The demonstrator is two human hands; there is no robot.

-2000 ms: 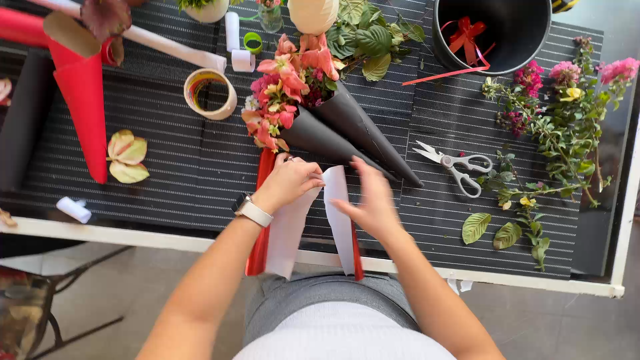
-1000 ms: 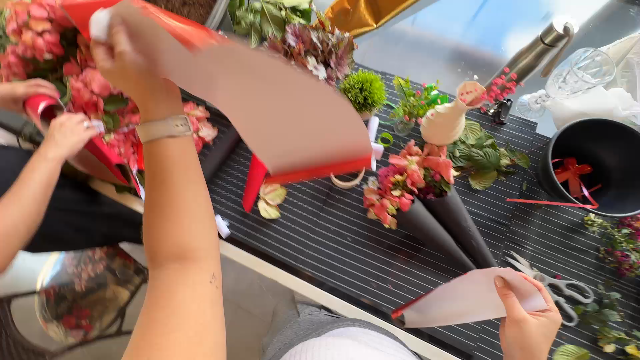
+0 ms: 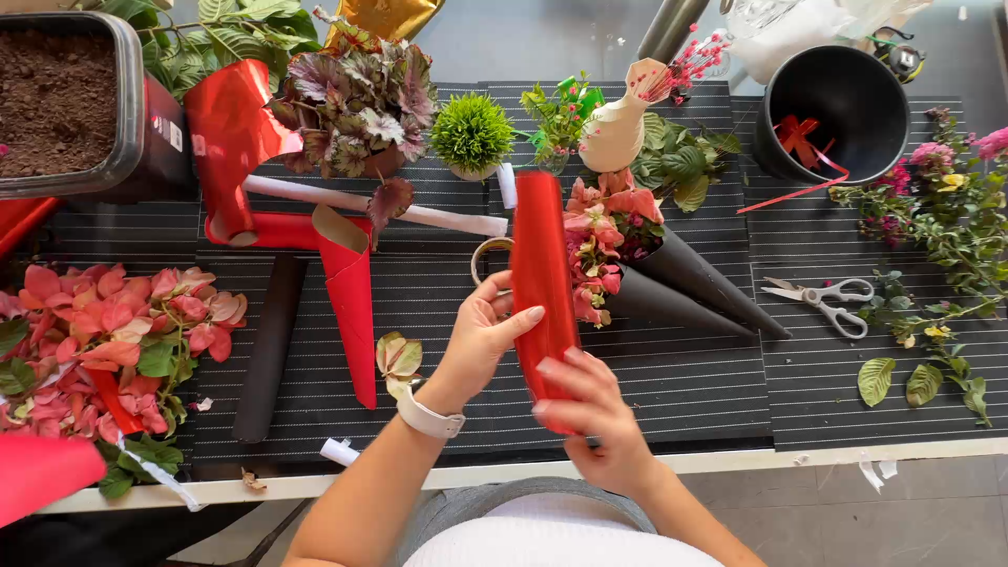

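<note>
My left hand [image 3: 488, 335], with a pale watch strap at the wrist, holds a rolled sheet of shiny red wrapping paper [image 3: 543, 276] upright, its thumb across the front. My right hand [image 3: 587, 409], slightly blurred, lies against the roll's lower right side with its fingers spread; whether it grips the roll I cannot tell. Right of the roll, two black paper cones [image 3: 689, 303] filled with salmon-pink flowers [image 3: 592, 236] lie on the striped black mat. A roll of tape [image 3: 484, 256] shows partly behind the red roll. Further right lie grey-handled scissors [image 3: 827, 299].
An empty red paper cone [image 3: 346, 307], a black paper roll [image 3: 272, 346] and pink-leaved cuttings [image 3: 118, 339] are on the left. Behind stand a soil-filled planter [image 3: 130, 118], potted plants [image 3: 472, 134], a cream vase [image 3: 618, 134] and a black bucket [image 3: 839, 110]. Flower stems [image 3: 945, 228] lie at right.
My hands, far apart one second ago with a large red-edged sheet in the left and a smaller piece in the right, are together at a narrow red roll. The view has swung.
</note>
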